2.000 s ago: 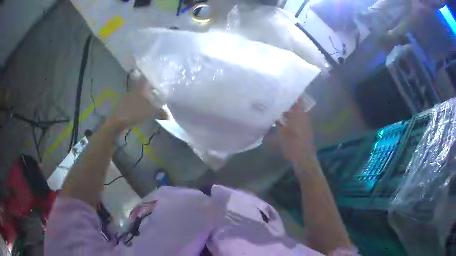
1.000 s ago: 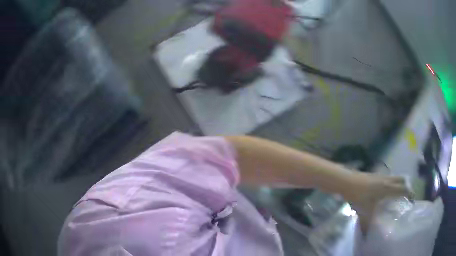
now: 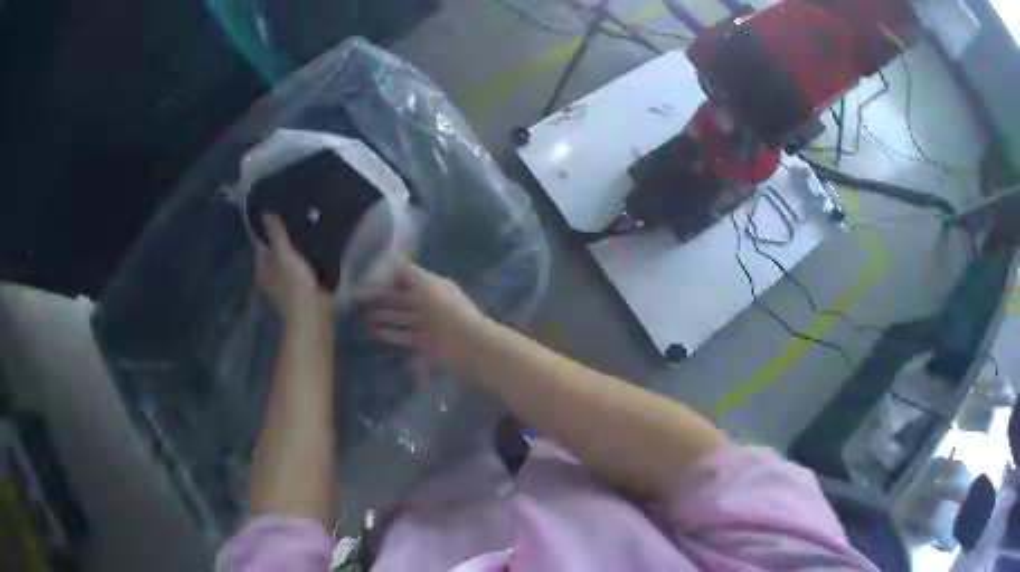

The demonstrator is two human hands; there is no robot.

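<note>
A white rounded unit with a black top and a small centre mark, likely a projector point(image 3: 324, 207), is held at the upper left in a thin whitish wrap point(image 3: 378, 248). My left hand point(image 3: 286, 268) grips its near left side, fingers on the black top. My right hand point(image 3: 425, 315) is at the near right edge by the wrap, fingers partly spread and blurred; whether it grips the wrap is unclear. Large clear plastic point(image 3: 481, 184) spreads below and around the unit. What lies under the plastic is hard to make out.
A red motorised rig point(image 3: 783, 67) stands on a white floor plate point(image 3: 660, 285) at the upper right. Thin black cables point(image 3: 772, 302) trail over the floor by yellow tape point(image 3: 805, 346). A pale surface edge point(image 3: 56, 358) is at the left. Bright items lie at the lower right.
The view has turned from the bench to the plastic-covered area beside the red rig. The black-topped unit and my left hand have come into view. My right hand has moved to the unit.
</note>
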